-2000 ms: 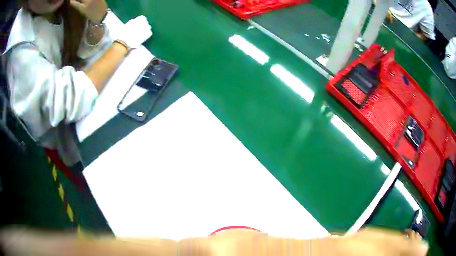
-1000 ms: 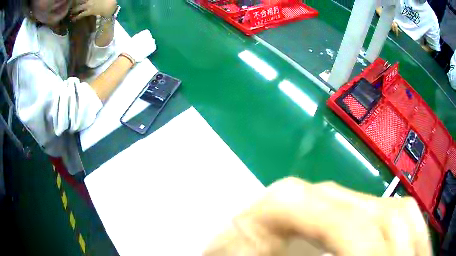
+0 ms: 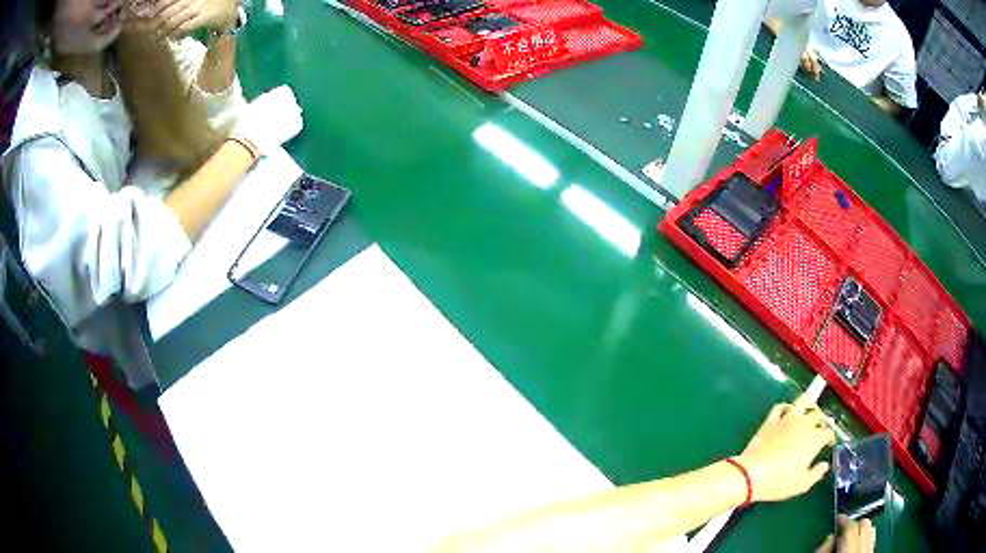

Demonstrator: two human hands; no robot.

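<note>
A black phone middle frame (image 3: 862, 473) is at the lower right, beside the red sorting tray. My right hand (image 3: 853, 537) is cut off by the bottom edge; its fingertips are at the frame's lower end and appear to grip it. My left hand (image 3: 787, 452), bare with a red wrist cord (image 3: 742, 482), is just left of the frame, fingers apart and seemingly empty. My left forearm crosses the near part of the white work sheet (image 3: 368, 410). It is unclear whether my left fingertips touch the frame.
The red sorting tray (image 3: 798, 279) holds several black frames. Another red tray with a lettered sign (image 3: 524, 45) is at the top. One frame (image 3: 292, 235) lies at left near a seated person's arm (image 3: 205, 194). A white post (image 3: 708, 103) stands behind. A white strip (image 3: 811, 393) passes under my left hand.
My left hand has moved from the near foreground to the right, out to the black frame. My right fingertips now show at the bottom. The view has shifted slightly.
</note>
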